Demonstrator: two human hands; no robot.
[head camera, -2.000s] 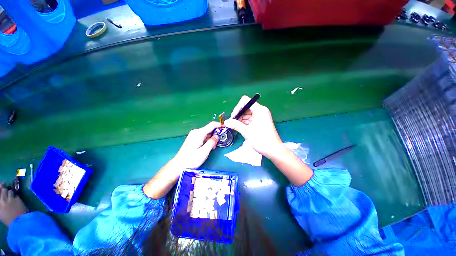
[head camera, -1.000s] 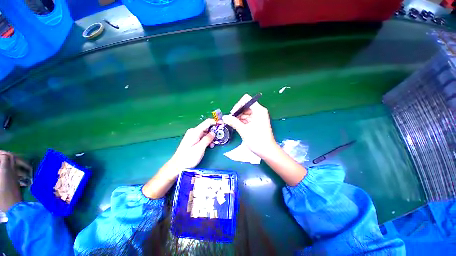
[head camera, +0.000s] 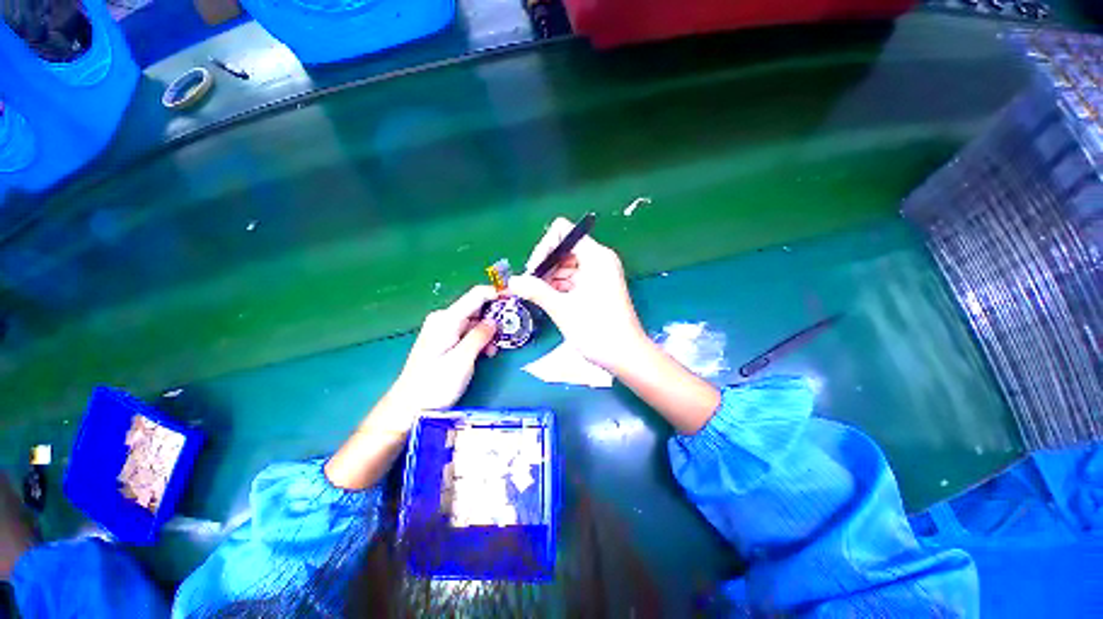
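Observation:
My left hand (head camera: 448, 347) holds a round electronic unit (head camera: 513, 323) between its fingers, its ringed face up. A yellow-gold flex cable (head camera: 497, 276) sticks up from the unit's far edge. My right hand (head camera: 587, 302) holds black tweezers (head camera: 564, 246) like a pen, its fingers close to the cable; their tips are hidden behind the fingers. A blue parts bin (head camera: 420, 539) with small pale pads (head camera: 490, 475) stands in front of me.
A white paper scrap (head camera: 566, 366), crumpled clear plastic (head camera: 694, 347) and a thin dark tool (head camera: 789, 345) lie right. Stacked trays (head camera: 1010, 278) stand far right. A second blue bin (head camera: 81, 478) and a person's sleeve (head camera: 85, 583) are left. A red bin (head camera: 726, 15) and tape roll (head camera: 188, 88) are beyond the belt.
The whole view has shifted, so things sit further left. My hands keep the same hold on unit and tweezers. The unit's face is more visible. The neighbour's hand at left has moved back.

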